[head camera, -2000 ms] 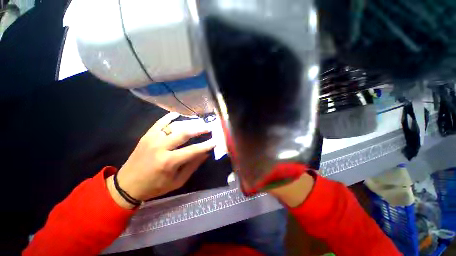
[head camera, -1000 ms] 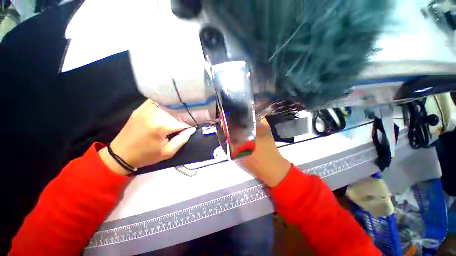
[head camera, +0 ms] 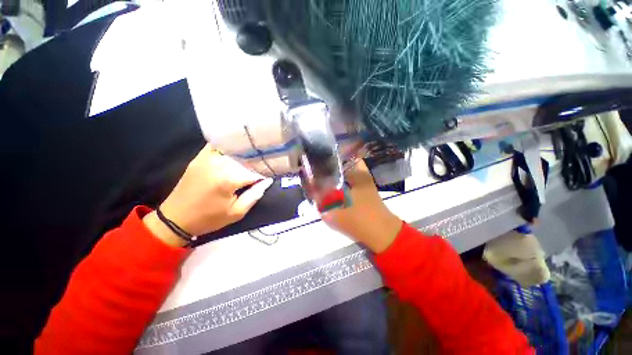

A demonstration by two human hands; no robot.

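The black cut panel (head camera: 90,166) lies on the machine bed left of and under the white sewing machine head (head camera: 229,104). My left hand (head camera: 211,191) is bare, at the panel just left of the needle area, with thumb and index fingertips together at the cloth; whether they pinch it is hard to tell. My right hand (head camera: 360,208) is right of the needle, partly hidden behind the glossy oblong lamp (head camera: 319,152); its fingertips are hidden. A small white strip (head camera: 289,182) shows between the hands. A dark thread hangs down the head.
A teal fluffy duster (head camera: 416,62) sits on the machine head. Black-handled shears (head camera: 450,161) lie right of the needle. Black bands (head camera: 530,184) hang at the table's right edge. A printed ruler (head camera: 277,298) runs along the front edge. A blue crate (head camera: 533,312) is at lower right.
The view has shifted, so the lamp looks much smaller and the duster is in plain view. My left fingertips have closed together near the needle area. Both hands remain beside the needle.
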